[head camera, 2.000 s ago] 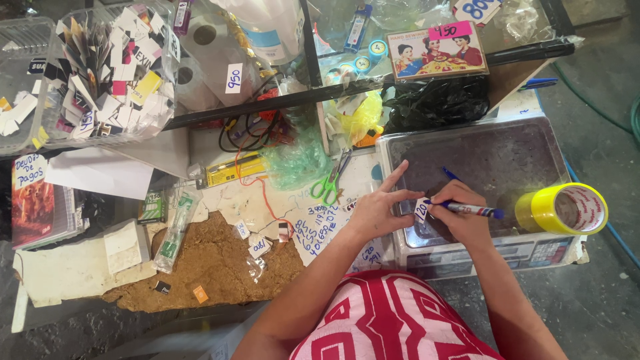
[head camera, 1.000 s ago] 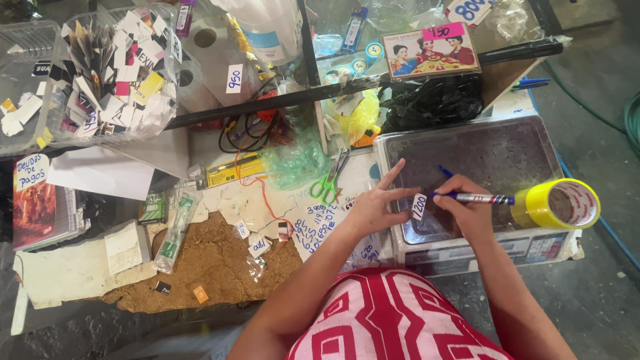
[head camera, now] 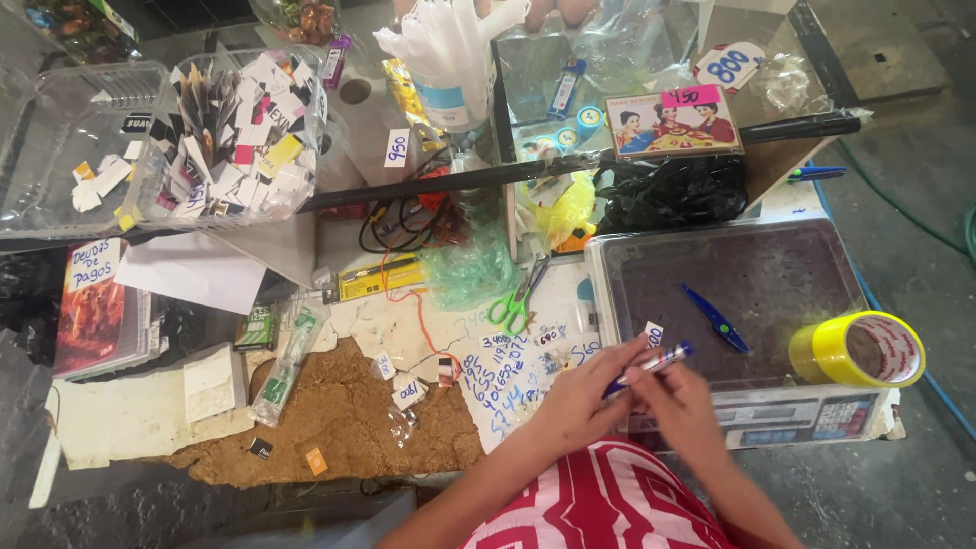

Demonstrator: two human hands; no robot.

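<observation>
My left hand (head camera: 583,396) is at the near left corner of a weighing scale (head camera: 762,282), with a small white tag (head camera: 653,334) showing at its fingertips. Beside it my right hand (head camera: 675,404) holds a blue-and-white marker (head camera: 657,362) that slants across both hands; the marker's lower end meets the left hand's fingers. A blue pen-like tool (head camera: 715,317) lies on the dark scale plate beyond the hands. A roll of yellow tape (head camera: 858,349) rests on the plate's right edge. Left of the scale, green-handled scissors (head camera: 512,309) lie on the worktop.
A glass shelf with a black-taped edge (head camera: 442,183) runs across behind the worktop. Clear tubs (head camera: 69,152) of paper tags stand on it at left. A boxed sewing set (head camera: 672,126) sits above a black plastic bag (head camera: 671,194). Notebooks (head camera: 99,313) lie at far left.
Both hands have moved toward the near left corner of the scale and come together. The marker, earlier held in writing position over the tag, now lies across the hands.
</observation>
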